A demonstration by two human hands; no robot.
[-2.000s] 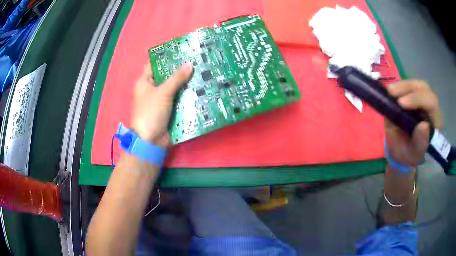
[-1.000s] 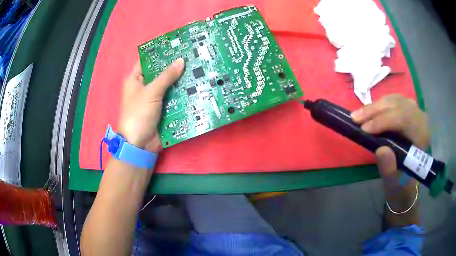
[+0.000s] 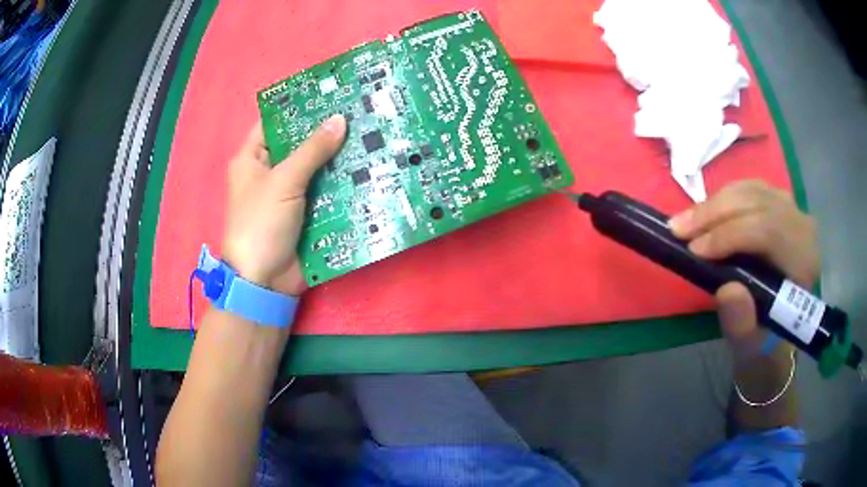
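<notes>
A green circuit board (image 3: 404, 143) is held tilted over the red mat, component side up. My left hand (image 3: 271, 204) grips its left side, thumb on top and fingers underneath, hidden. My right hand (image 3: 751, 243) holds a black glue syringe (image 3: 656, 233) with a white label and green rear cap. Its thin needle points left, at the board's lower right corner by a small dark chip. I cannot tell whether the tip touches the board.
The red mat (image 3: 608, 285) lies on the green-edged table. A crumpled white cloth (image 3: 680, 81) lies at the upper right with a thin dark sliver beside it. At left are silver rails, a dark green conveyor (image 3: 71, 228), a printed white sheet (image 3: 24, 247) and an orange-red wrapped post (image 3: 52, 395).
My right hand has brought the syringe from beside the cloth, left and down to the board's corner. The board has shifted slightly left. Over the last second almost nothing has moved.
</notes>
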